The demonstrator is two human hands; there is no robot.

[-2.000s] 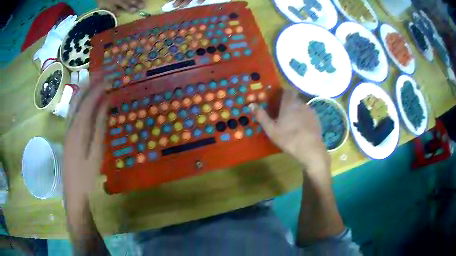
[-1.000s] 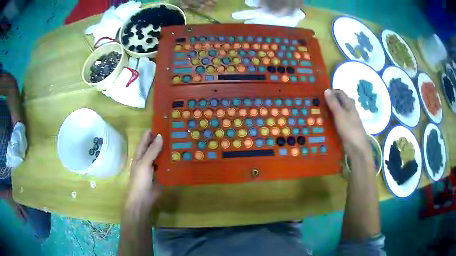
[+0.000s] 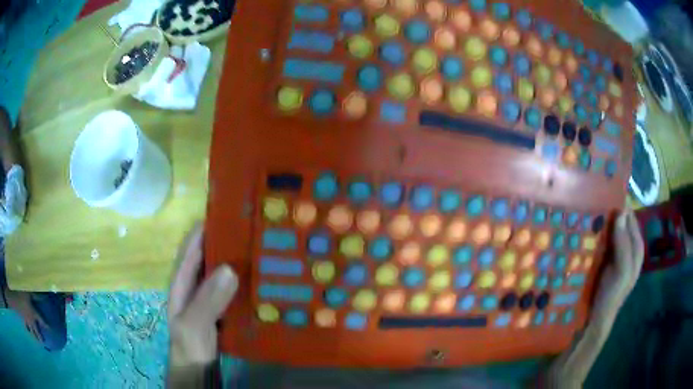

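The red-orange keycap tray is held up close to the camera, its left side looking nearer. It shows two keyboard layouts of orange, yellow, blue, teal and black round keycaps, with a long dark spacebar keycap in the lower one. My left hand grips the tray's lower left edge, thumb on top. My right hand grips its lower right edge; its fingers are partly hidden and blurred.
A white plastic tub with small dark pieces stands on the yellowish table. A small bowl, white glove and bowl of black pieces lie behind it. Plates show at right. Another person's arm is at far left.
The tray has come up off the table, closer to the camera, held by both hands. It now covers most of the plates at right. Earlier my hands moved from over the tray to its side edges.
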